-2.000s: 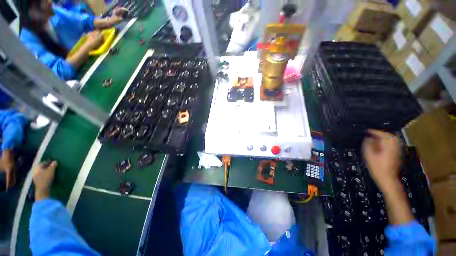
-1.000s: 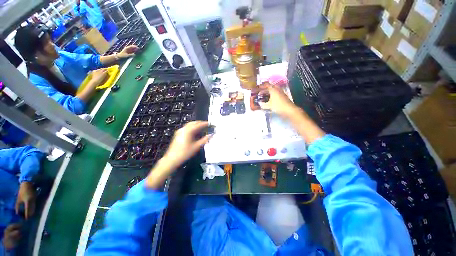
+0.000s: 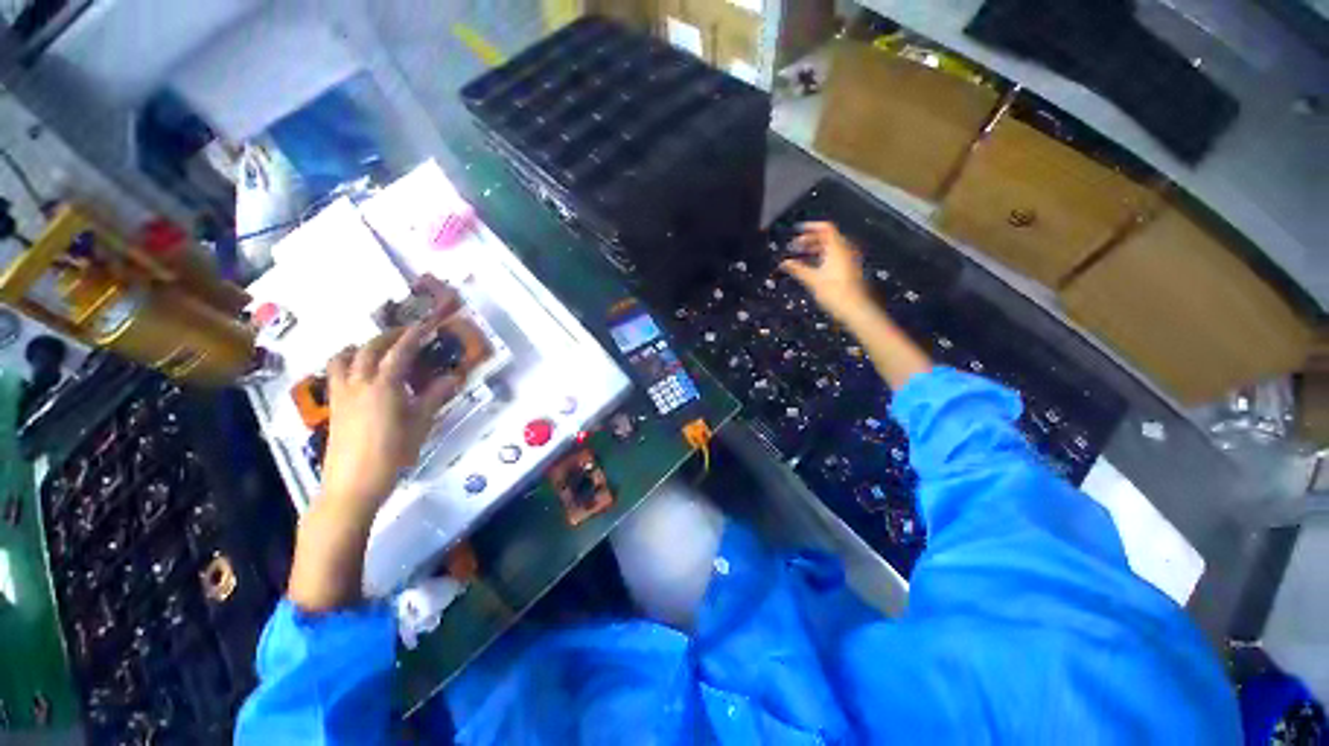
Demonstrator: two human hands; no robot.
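My left hand (image 3: 376, 401) is over the white machine base (image 3: 547, 343), its fingertips at a black part (image 3: 448, 350) in an orange-brown fixture; whether it grips the part is hidden. My right hand (image 3: 828, 270) is over the far part of the right blister tray (image 3: 904, 328), thumb and fingertips close around a small dark part (image 3: 802, 251). Another orange-brown piece (image 3: 314, 401) shows beside the left hand. The gold press head (image 3: 168, 328) stands to the left. A pale plate (image 3: 328, 277) lies on the base behind the left hand.
A tall black tray stack (image 3: 627, 139) stands behind the base. A keypad device (image 3: 656, 364) and a spare orange-brown fixture (image 3: 583, 485) lie by the bench's front edge. The left blister tray (image 3: 146, 583) is at lower left. Cardboard boxes (image 3: 1020, 190) line the right.
The view has turned right. My right hand has gone from the fixture under the press head to the right tray. My left hand has moved from the base's left edge onto the fixture area.
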